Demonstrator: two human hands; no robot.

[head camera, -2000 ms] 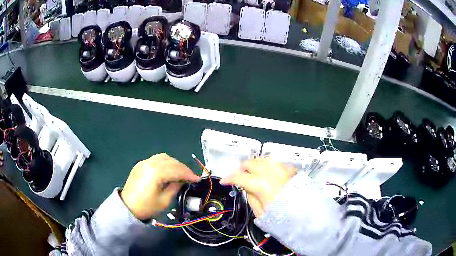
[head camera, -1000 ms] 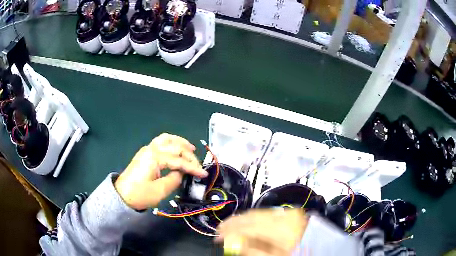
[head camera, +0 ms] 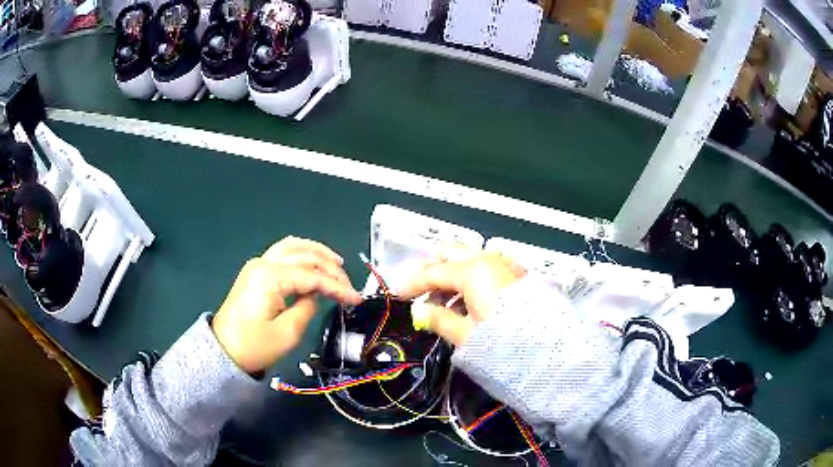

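Note:
A camera base housing [head camera: 388, 406] lies open side up, its black bowl holding a silver-white motor [head camera: 350, 347] and a yellow centre ring [head camera: 391, 352]. A wire harness [head camera: 333, 387] crosses the bowl and hangs over its left rim, ending in a white plug. Red and orange leads rise at the back rim. My left hand [head camera: 283, 306] is at the bowl's back left rim, fingertips close together. My right hand [head camera: 466, 290] is at the back right rim, a yellow finger cot [head camera: 421, 316] on one fingertip. Whether either hand grips a small part cannot be told.
White mounting brackets [head camera: 420, 244] stand behind the bowls. A second bowl [head camera: 493, 424] is partly under my right arm. Part-assembled cameras stand at left [head camera: 68, 274] and back left [head camera: 279, 68]. Black head modules [head camera: 776, 274] are grouped at right near a white post [head camera: 685, 137].
My right hand has moved from the bowl's front right back to its rear rim, over the second bowl. My left hand stays near the rear left rim. The view has shifted slightly.

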